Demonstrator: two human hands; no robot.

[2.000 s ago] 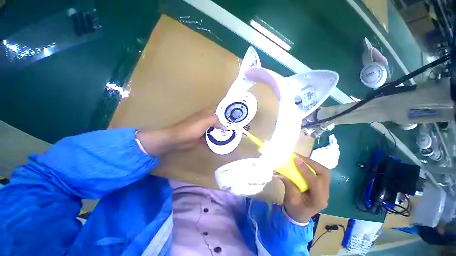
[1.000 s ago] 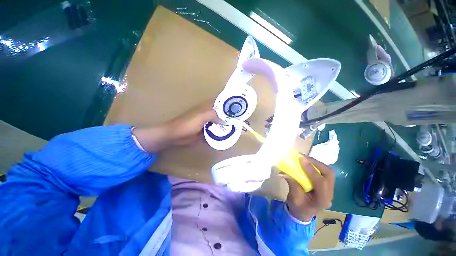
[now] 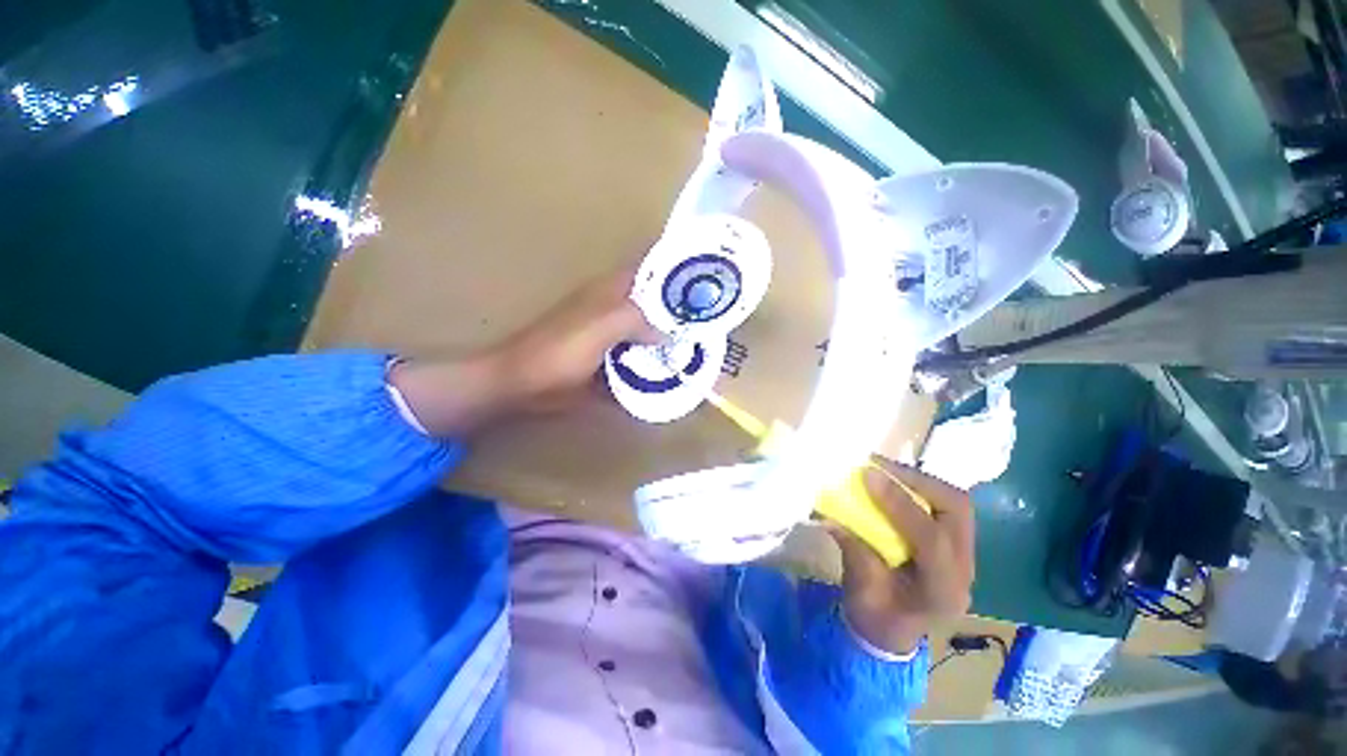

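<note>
White cat-ear headphones (image 3: 872, 340) are held up over the brown cardboard mat (image 3: 502, 192). One ear cup is opened: its speaker driver side (image 3: 702, 288) faces up with a dark round centre, and the open cup shell (image 3: 665, 381) with a dark crescent lies just below it. My left hand (image 3: 569, 355) holds these two parts at their left side; its fingertips are partly hidden behind them. My right hand (image 3: 916, 554) grips the yellow glue bottle (image 3: 872, 517). The nozzle tip is close to the shell's right rim; whether it touches is unclear. The other ear cup (image 3: 717, 513) hangs below.
A suspended tool (image 3: 1138, 328) with a black hose reaches in from the right. A crumpled white cloth (image 3: 971, 440) lies beside the mat. Another headphone (image 3: 1151, 207) lies at upper right on the green bench. A black unit with cables (image 3: 1182, 517) is at the right.
The headphones have moved slightly up and right in view. The nozzle has shifted from between the two cup parts to beside the shell's right edge. Both hands keep their holds.
</note>
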